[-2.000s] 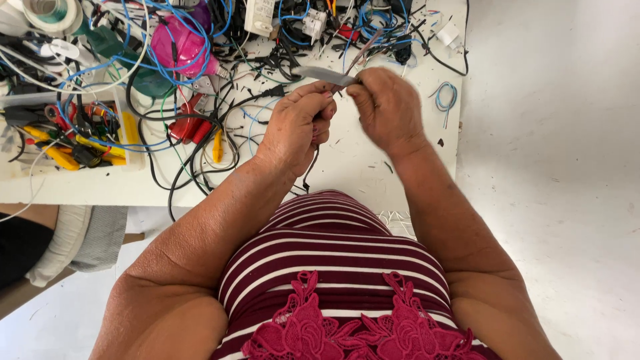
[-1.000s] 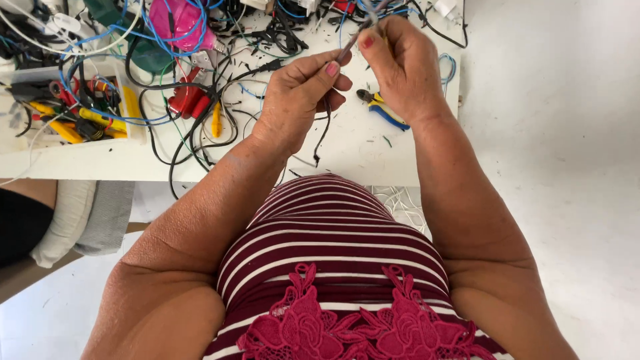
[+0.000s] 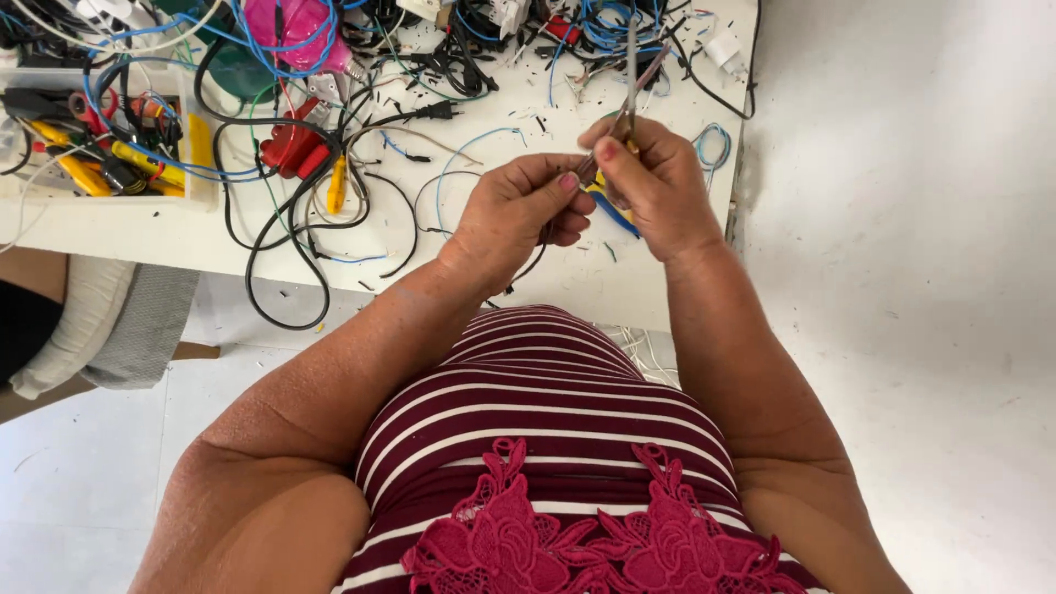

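Note:
My left hand (image 3: 524, 202) pinches a thin cable (image 3: 587, 167) between thumb and fingertips; its dark tail (image 3: 540, 256) hangs below the palm toward the table's front edge. Close beside it, my right hand (image 3: 656, 181) holds a tool with a narrow metal blade (image 3: 632, 70), probably a knife, pointing away from me. The cable's split, pinkish end (image 3: 656, 70) sticks out beyond the fingers, next to the blade. The handle is mostly hidden in my right hand. Pliers with blue and yellow handles (image 3: 615, 214) lie on the table, partly covered by that hand.
Tangled cables (image 3: 462, 62) and scraps cover the back of the white table (image 3: 610, 289). A clear plastic bin (image 3: 206, 194) of tools stands at left, near a red tool (image 3: 293, 148) and a pink bulb (image 3: 301, 29). A blue wire coil (image 3: 714, 147) lies near the right edge.
My right hand has come lower and closer to me since one second ago, and now partly covers the pliers. My left hand keeps its pinch on the cable.

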